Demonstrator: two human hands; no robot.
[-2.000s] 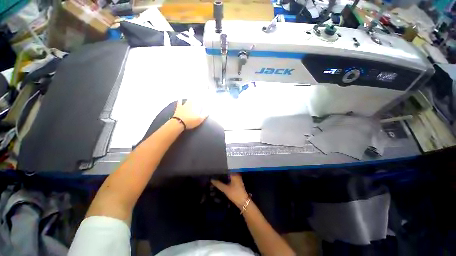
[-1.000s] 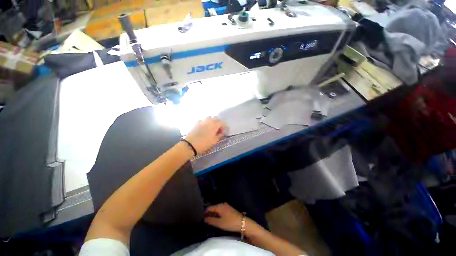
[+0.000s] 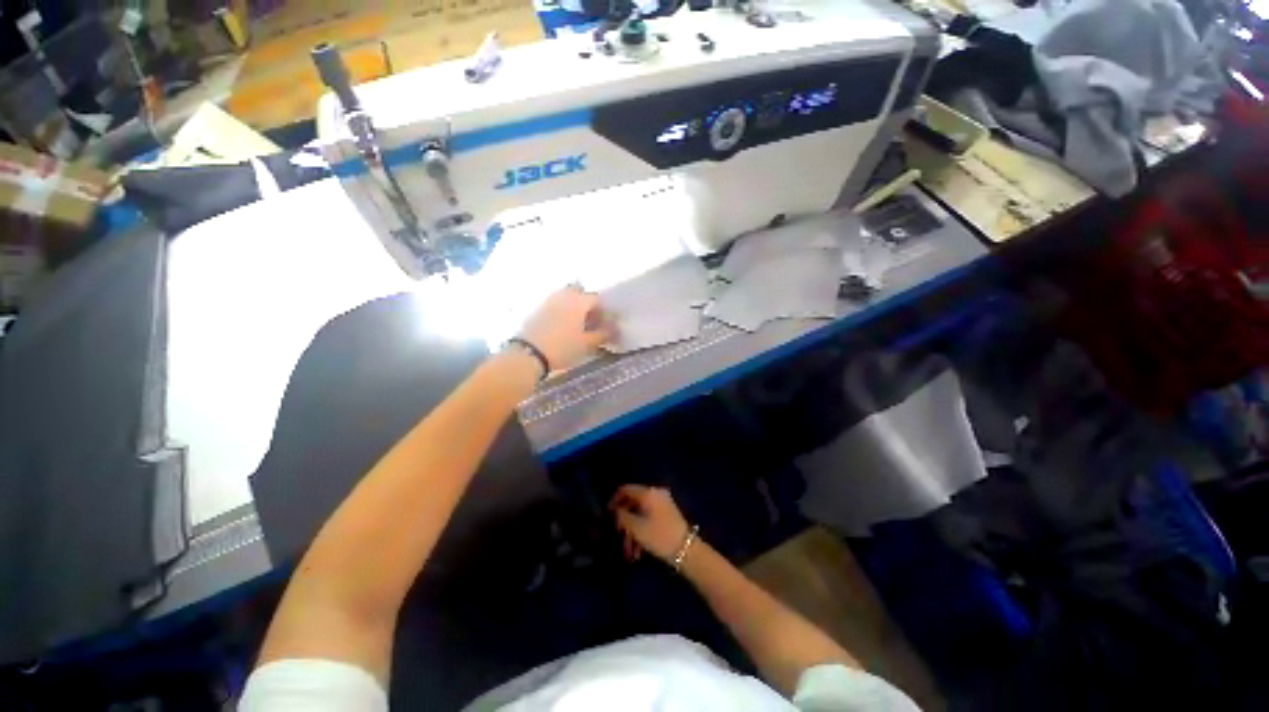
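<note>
The charcoal garment panel (image 3: pixel 376 383) lies over the table's front edge, its curved end under the bright needle area of the white JACK sewing machine (image 3: pixel 612 153). My left hand (image 3: pixel 564 331) rests on the table right of the panel, fingers bent at the left edge of the small light grey cut pieces (image 3: pixel 654 303); whether it pinches one is unclear. My right hand (image 3: pixel 651 523) is below the table edge, fingers bent, against dark cloth; whether it holds something small is unclear. Glare hides the presser foot's contact with the cloth.
A stack of dark cut panels (image 3: pixel 84 417) lies at left. More light grey pieces (image 3: pixel 786 271) overlap under the machine arm. A pale piece (image 3: pixel 898 452) hangs below the table's blue front edge (image 3: pixel 724 390). A tray with scraps (image 3: pixel 1002 188) stands at right.
The view has swung right. My left hand has moved off the panel to the light grey pieces. My right hand has moved away from the panel's hanging edge, slightly up and right since the last frame.
</note>
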